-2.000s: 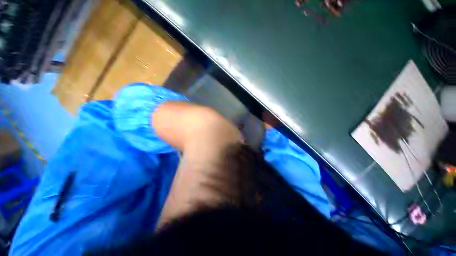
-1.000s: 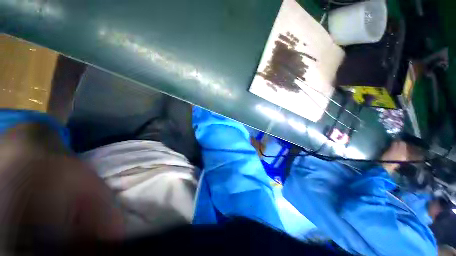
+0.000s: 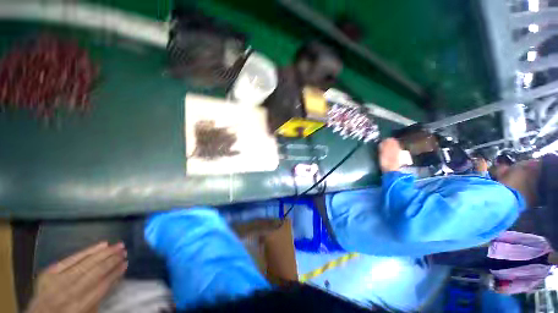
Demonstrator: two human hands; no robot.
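Observation:
My left hand (image 3: pixel 79 275) is at the lower left, blurred and below the bench edge. Its fingers are straight, side by side, and nothing shows in it. A blue-clad limb (image 3: pixel 199 257), apparently mine, reaches up to the bench edge; no right hand shows. The pale work board (image 3: pixel 263 150) lies on the green bench (image 3: pixel 122 153), with a patch of small dark parts (image 3: pixel 213 140) on it. A heap of small red components (image 3: pixel 46 76) lies at the upper left.
A white cup (image 3: pixel 256 78) stands behind the board, beside a dark fan (image 3: pixel 202 58). A black station with a yellow label (image 3: pixel 300 127) is to the right. Another person's hand (image 3: pixel 390 154) is at the bench further right. A cardboard box (image 3: pixel 281 250) is below the bench.
The view has swung and levelled, bringing the red heap and the neighbouring worker into clearer view. My left hand now shows extended fingers at the lower left.

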